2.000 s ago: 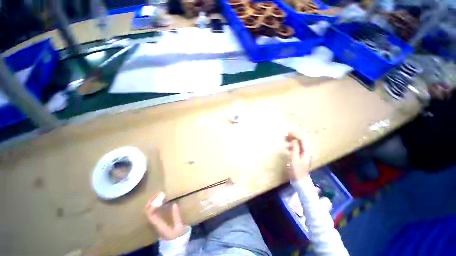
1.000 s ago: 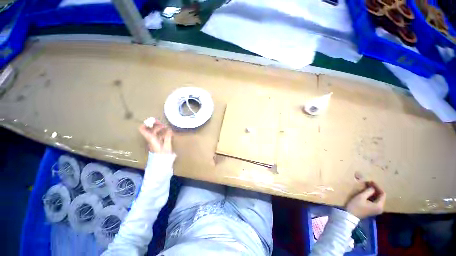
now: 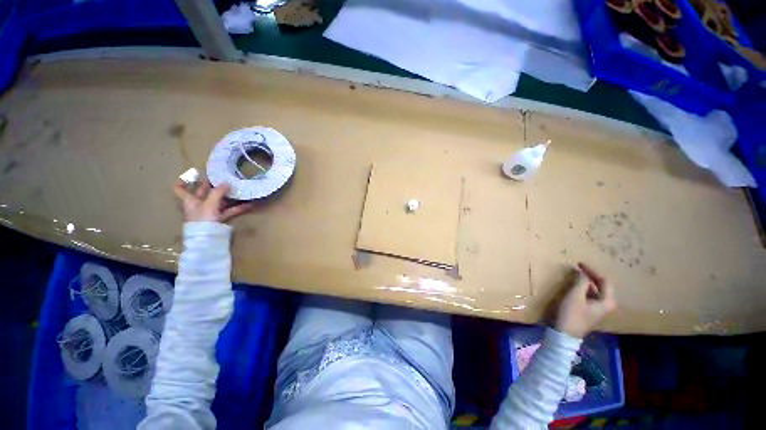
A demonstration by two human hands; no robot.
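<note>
A white wrapped coil [image 3: 220,159], thick like a small stack, lies flat on the bench at the left, with whitish lead wires across its hole. My left hand [image 3: 205,201] is at its lower left edge, thumb and fingers on the rim; a small white wad [image 3: 189,175] sits on a fingertip. My right hand [image 3: 585,301] is over the bench's front right, fingers curled together; whether it holds something small cannot be told. A cardboard pad [image 3: 407,231] lies in the middle with a small white cap [image 3: 412,205] on it.
A white glue bottle [image 3: 525,161] lies right of the pad. A blue bin with several coils [image 3: 133,361] is below the bench at lower left. A small bin [image 3: 620,376] is under the right edge. White sheets [image 3: 453,46] and blue crates [image 3: 655,84] are at the back.
The view has shifted. The coil has moved left, away from the pad, with my left hand now at its rim. My right hand stays apart at the right, fingers still curled.
</note>
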